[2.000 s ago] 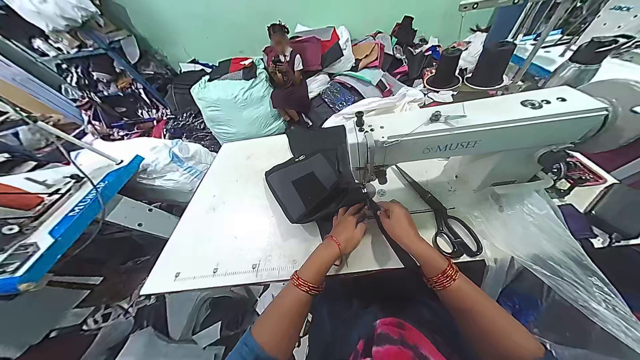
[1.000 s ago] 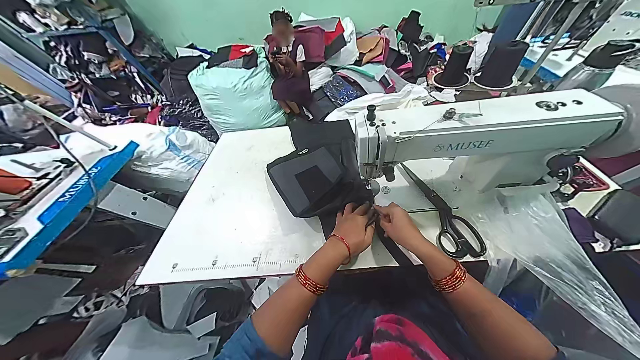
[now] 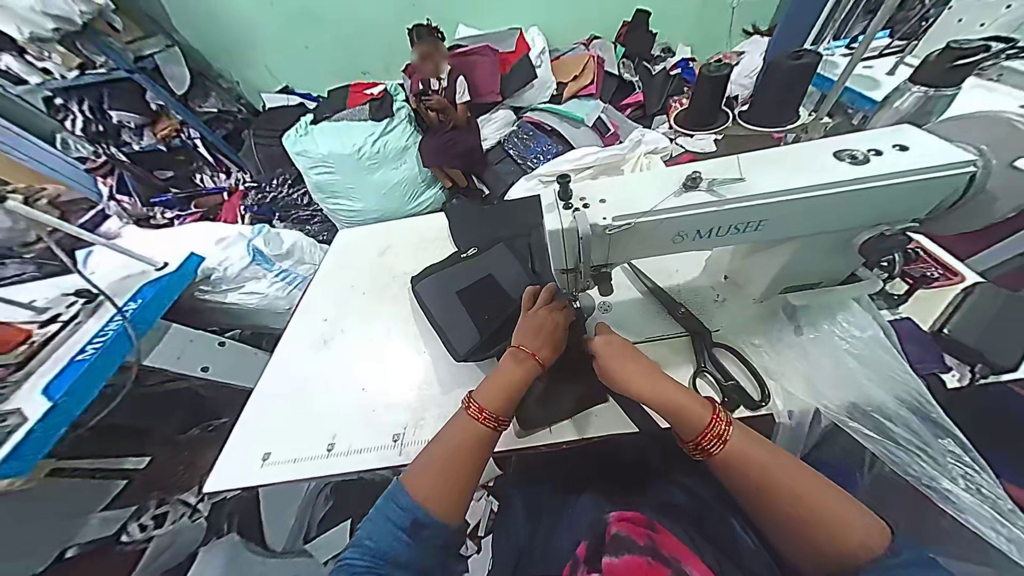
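Observation:
A black fabric piece with a grey panel and zip pull [image 3: 472, 300] lies on the white sewing table [image 3: 344, 352], its right part under the needle area of a white Musee sewing machine [image 3: 760, 208]. My left hand [image 3: 546, 324] rests on the black fabric just left of the presser foot, fingers bent. My right hand [image 3: 620, 360] is just right of it, fingertips closed on a black strip [image 3: 636, 412] that hangs toward the table's front edge. Black-handled scissors [image 3: 704, 344] lie right of my right hand. The stitching point is partly hidden by my fingers.
A person [image 3: 444, 112] sits behind the table beside a pale green sack [image 3: 364, 160]. Black thread cones [image 3: 780, 88] stand behind the machine. Clear plastic sheeting [image 3: 872, 392] drapes over the table's right side. A blue-edged machine table [image 3: 120, 360] is at left.
The black fabric has turned and shifted at the needle; a wide dark part now shows between my wrists, in front of my hands. Both hands remain beside the needle.

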